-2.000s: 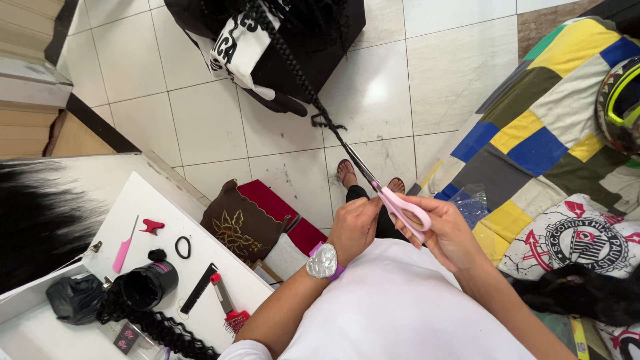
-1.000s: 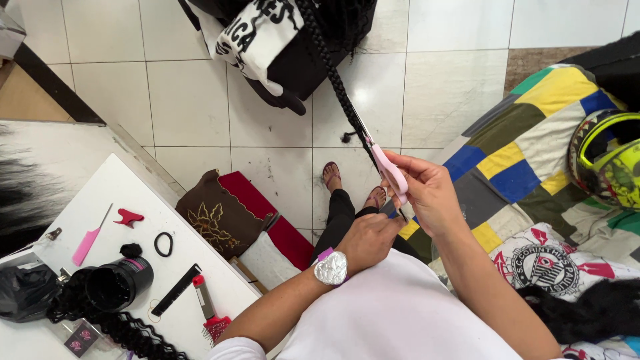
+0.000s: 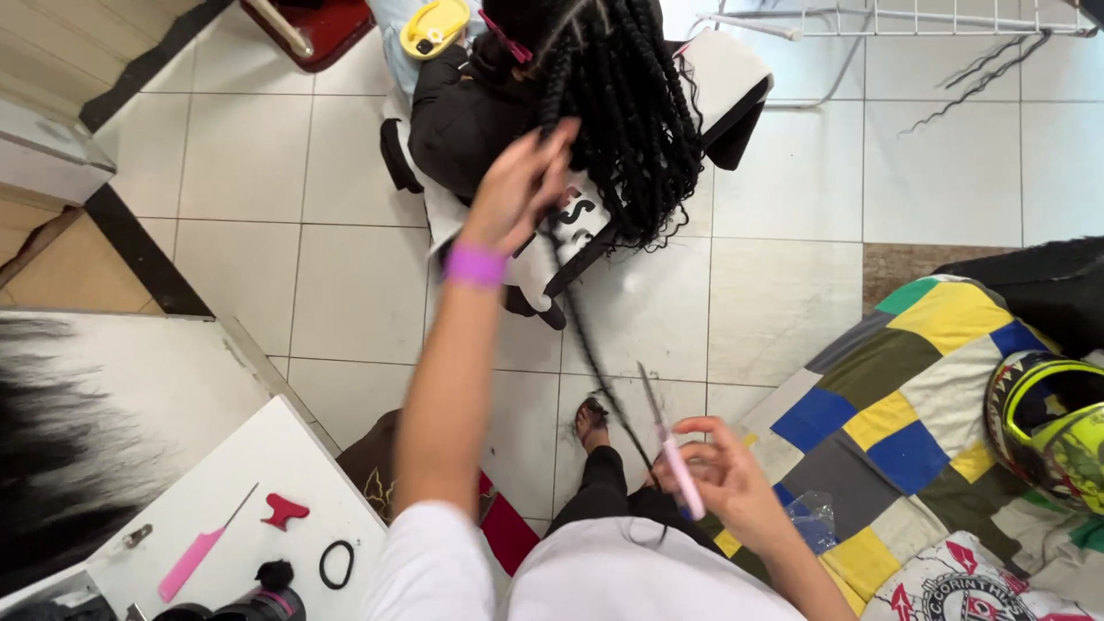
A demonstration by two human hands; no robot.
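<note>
A seated person's head of black braids [image 3: 638, 129] is at the top centre. One long thin braid [image 3: 595, 354] runs down from it toward my body. My left hand [image 3: 522, 185], blurred, is at the upper part of this braid by the person's shoulder; whether its fingers close on it is unclear. My right hand [image 3: 711, 479] holds pink-handled scissors [image 3: 681, 474], blades pointing up and away from me, and the braid's lower end reaches its fingertips. A purple band circles my left wrist.
On the white tabletop [image 3: 319, 483] at lower left lie a pink rat-tail comb [image 3: 194, 561], a red hair clip [image 3: 285, 511], a black hair tie [image 3: 336, 564] and a dark jar [image 3: 267, 604]. A patchwork cover [image 3: 897, 414] and a helmet [image 3: 1052, 431] are at right. A wire rack [image 3: 914, 21] stands at top right.
My left hand has moved from beside my right hand up along the braid toward the seated person. The scissors remain in my right hand. The view has shifted to show the person's head.
</note>
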